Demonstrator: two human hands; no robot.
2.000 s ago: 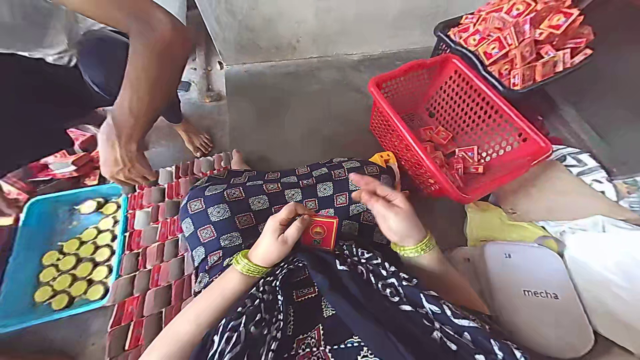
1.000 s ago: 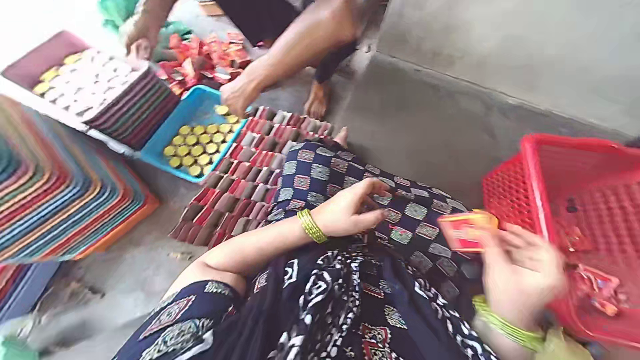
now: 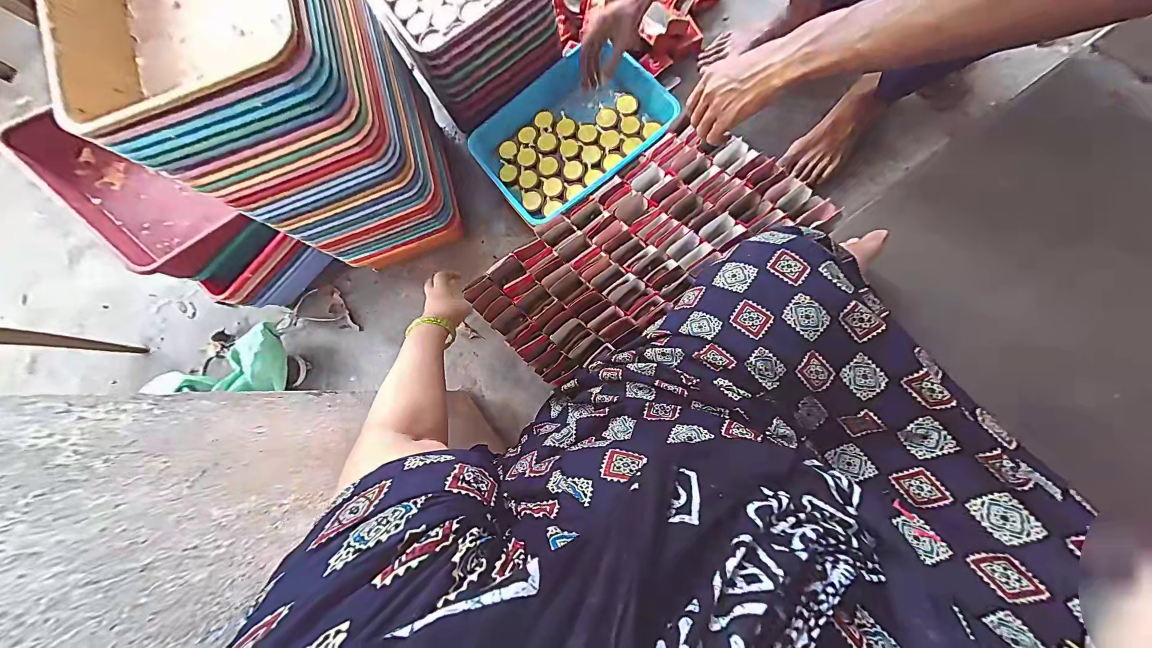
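Note:
My left hand point(image 3: 447, 299), with a yellow-green bangle at the wrist, is at the near left corner of a block of red and brown open small boxes point(image 3: 621, 261) on the floor. Its fingers are at the block's edge; whether they grip a box is not clear. A blurred patch of skin at the lower right edge may be my right hand or arm, too little of it to tell. Beyond the block stands a blue plastic tray point(image 3: 507, 205) of round yellow-topped pieces. Another person's hand point(image 3: 733, 94) touches the block's far end, and their other hand point(image 3: 610, 36) is over the tray.
A tall stack of coloured plastic trays point(image 3: 396, 225) stands at the left, a red tray point(image 3: 135, 193) beside it. Behind is another stack point(image 3: 504, 67) with white round pieces on top. Green cloth or plastic point(image 3: 256, 360) lies by a rough ledge point(image 3: 162, 486). The person's foot point(image 3: 832, 135) is beyond the block.
The view has swung far left. My left hand has moved from my lap to the block's corner. The small red packet in my right hand and the red basket are out of view.

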